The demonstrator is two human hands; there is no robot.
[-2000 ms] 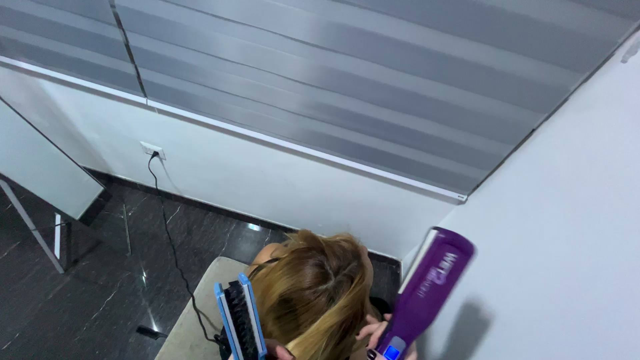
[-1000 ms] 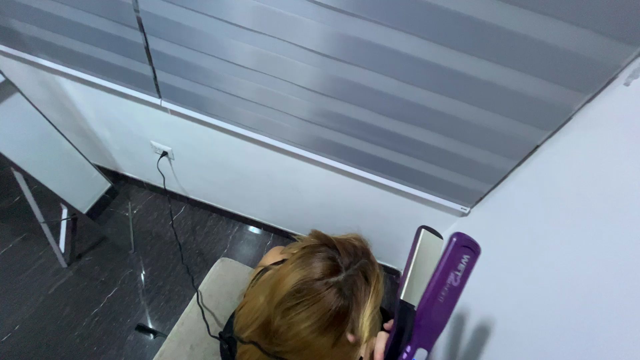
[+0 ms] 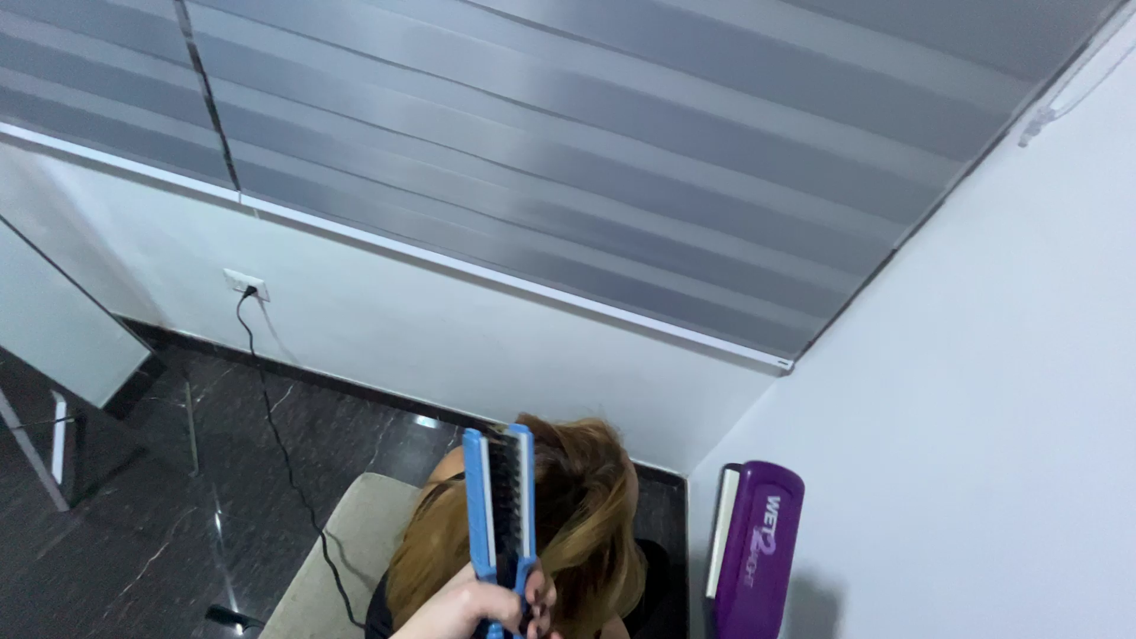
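My left hand [image 3: 488, 605] comes up from the bottom edge and grips a blue hair-straightening brush clamp [image 3: 501, 524], two-armed with dark bristles between its arms. The clamp stands upright in front of the long blond-brown hair [image 3: 586, 515] of a seated person seen from above. To the right, a wide purple flat iron [image 3: 761, 541] is held up beside the white wall, a pale plate showing on its left side. Its handle runs out of the frame at the bottom, so my right hand on it cannot be made out. A bit of skin at the bottom edge is unclear.
A beige padded seat [image 3: 342, 541] is under the person. A black power cord [image 3: 280, 435] runs from the wall outlet [image 3: 246, 284] across the seat. A white-framed panel on legs [image 3: 67, 311] stands left. Striped blinds [image 3: 532, 160] hang above; a small black object [image 3: 232, 615] lies on the dark floor.
The blue brush clamp, out of view one second ago, is back in view in my left hand, before the hair. The purple flat iron's arms, spread one second ago, are now closer together.
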